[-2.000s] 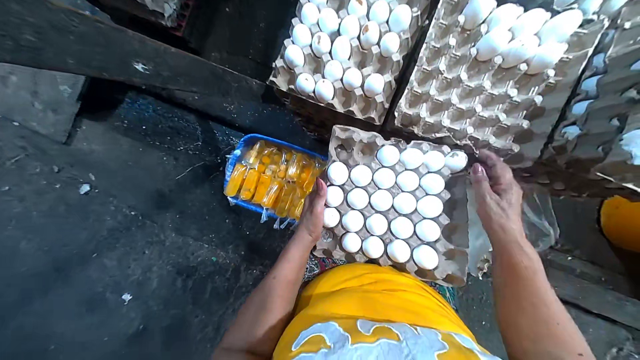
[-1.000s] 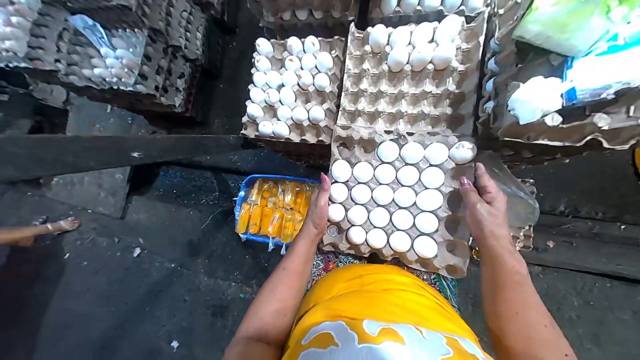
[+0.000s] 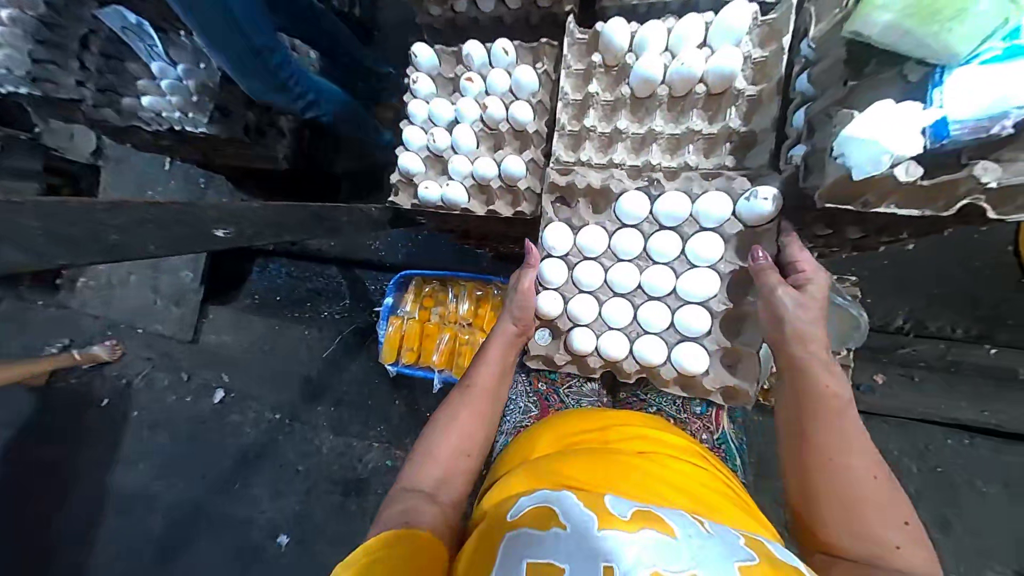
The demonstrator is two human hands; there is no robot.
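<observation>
A cardboard egg tray (image 3: 740, 376) partly filled with white eggs is held in front of my body. My left hand (image 3: 522, 296) grips its left edge, and my right hand (image 3: 792, 292) grips its right edge, thumb on top. A marked egg (image 3: 758, 206) lies in the tray's far right corner beyond my right hand. Just past the held tray is another cardboard tray (image 3: 664, 148) with several white eggs in its far rows. To its left, a third tray (image 3: 532, 192) holds many white eggs, some with brown spots.
A blue basket (image 3: 386, 308) with bagged yellow-orange contents is left of my left hand. Stacked trays at right carry plastic bags (image 3: 880, 138). A dark wooden beam (image 3: 200, 232) runs across the left. One person's jeans-clad leg (image 3: 280, 60) is at upper left; a bare foot (image 3: 100, 352) shows at far left.
A person's leg in blue jeans has come into view at the upper left. Both my hands keep hold of the egg tray. The view has shifted since the earliest frame.
</observation>
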